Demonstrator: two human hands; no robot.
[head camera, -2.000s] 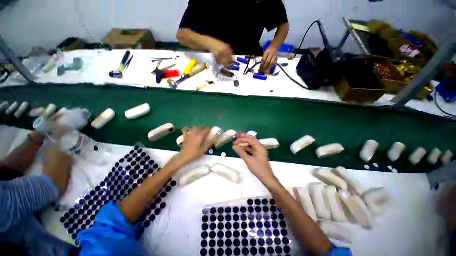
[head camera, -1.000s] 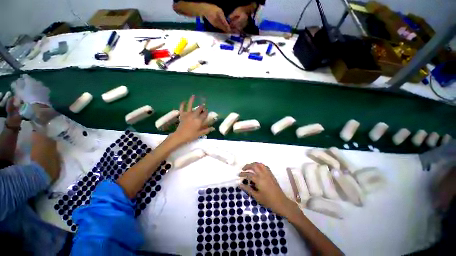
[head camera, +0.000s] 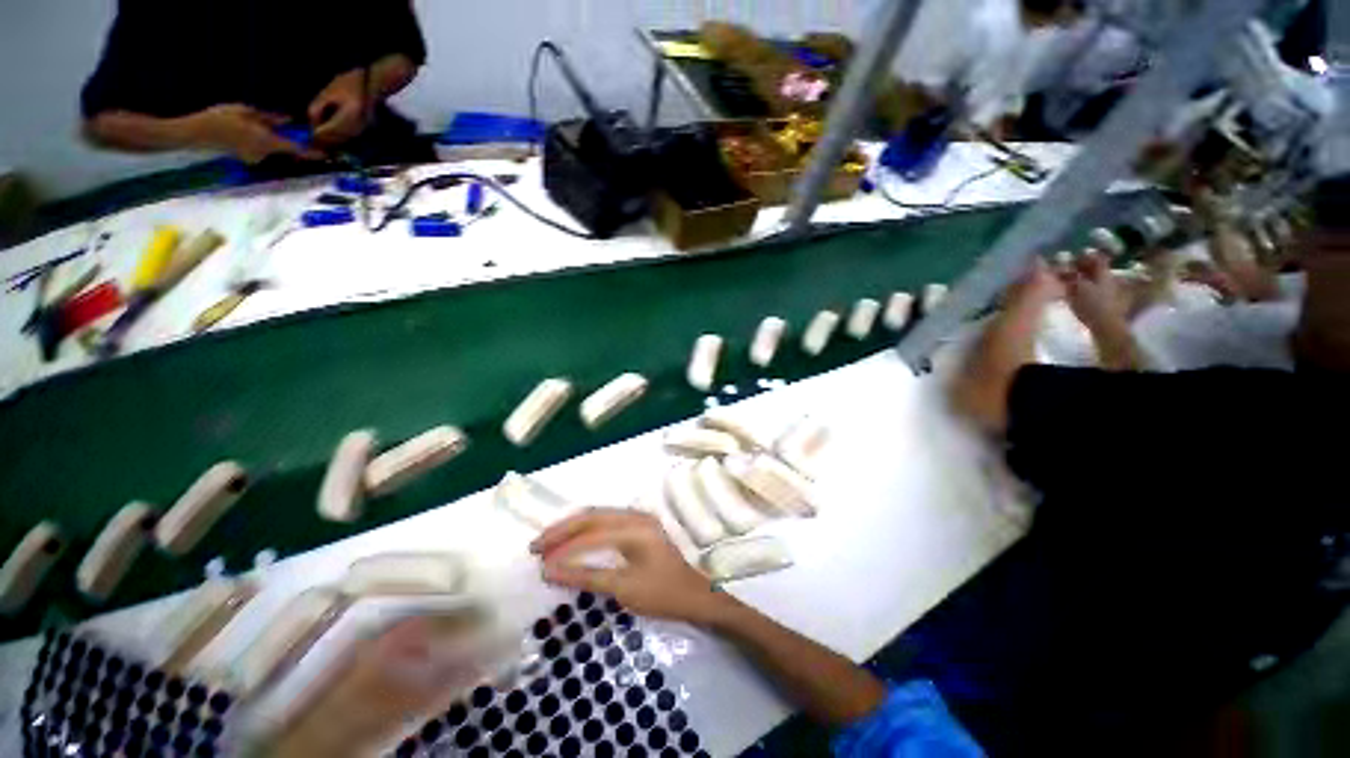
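My right hand (head camera: 629, 566) is above the top edge of a clear sheet with rows of black discs (head camera: 585, 684), its thumb and fingers bent close together; whether a disc is between them cannot be told. My left hand (head camera: 388, 674) is a blur at the bottom, left of that sheet and over its left part; what it holds cannot be told. Cream housings (head camera: 403, 575) lie just beyond it, some blurred. A second disc sheet (head camera: 111, 708) is at the lower left. A heap of cream housings (head camera: 726, 496) lies beyond my right hand.
A green conveyor (head camera: 489, 333) crosses the view with cream housings (head camera: 538, 410) spaced along it. A metal post (head camera: 1036, 208) slants at right. A person in black sits close at right. Across the belt are another person's hands, blue cylinders (head camera: 435, 227), tools and boxes.
The view has swung right, so the belt and benches shift left. My left hand has come back from the belt to the near bench. My right hand stays by the sheet's top edge.
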